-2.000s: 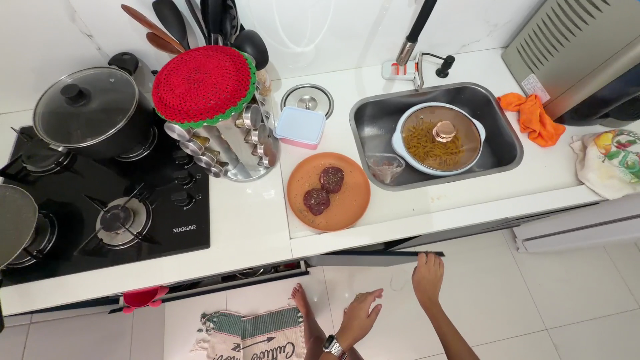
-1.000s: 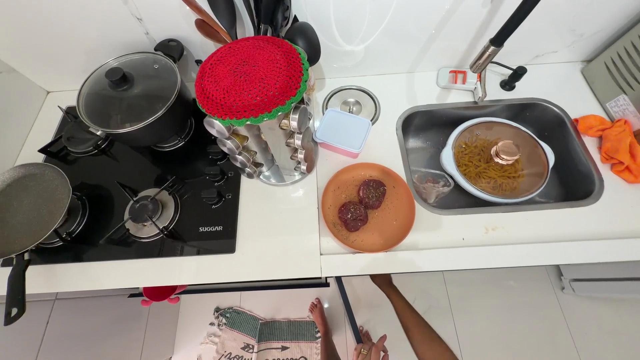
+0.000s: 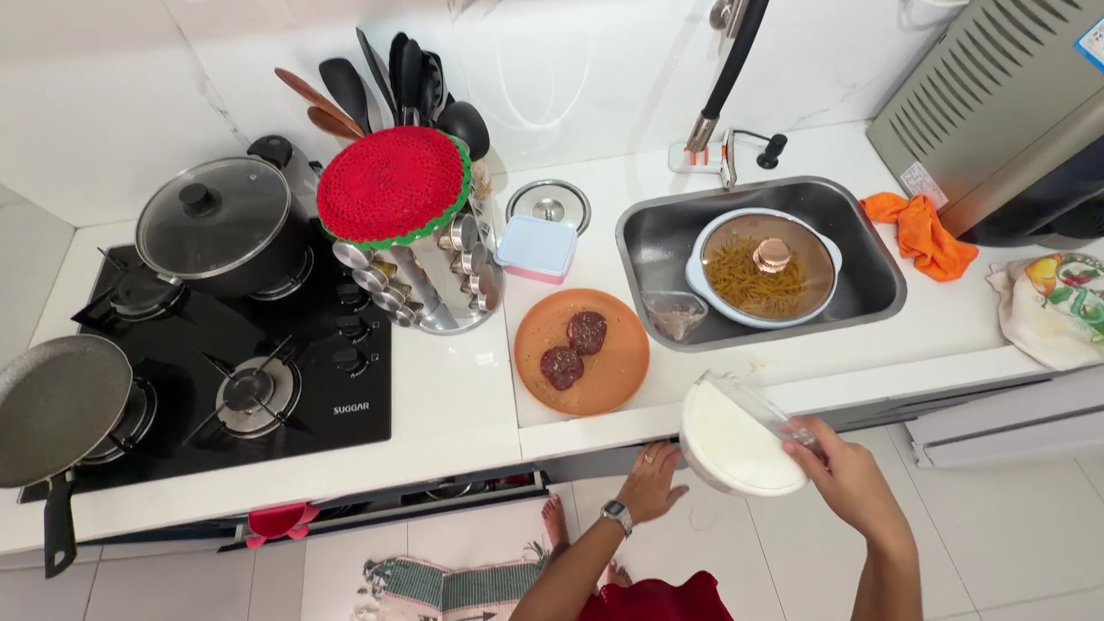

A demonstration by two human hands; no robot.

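My right hand grips the clear rim or handle of a round container with a white inside or lid, over the counter's front edge. My left hand, with a wristwatch, rests its fingers against the dark cabinet front under the counter and holds nothing that shows. Behind my hands, an orange plate bears two seasoned pieces of raw meat. In the sink stands a lidded glass-topped dish of noodle-like food, with a small clear bag or bowl beside it.
A gas cooktop at left holds a lidded pot and a frying pan, its handle past the counter edge. A spice rack under a red crocheted cover, a lidded plastic box and a metal lid stand nearby. An open drawer juts out.
The white container has come into view in my right hand. The dark cabinet door seen open earlier no longer stands out. My left hand has moved to the cabinet front.
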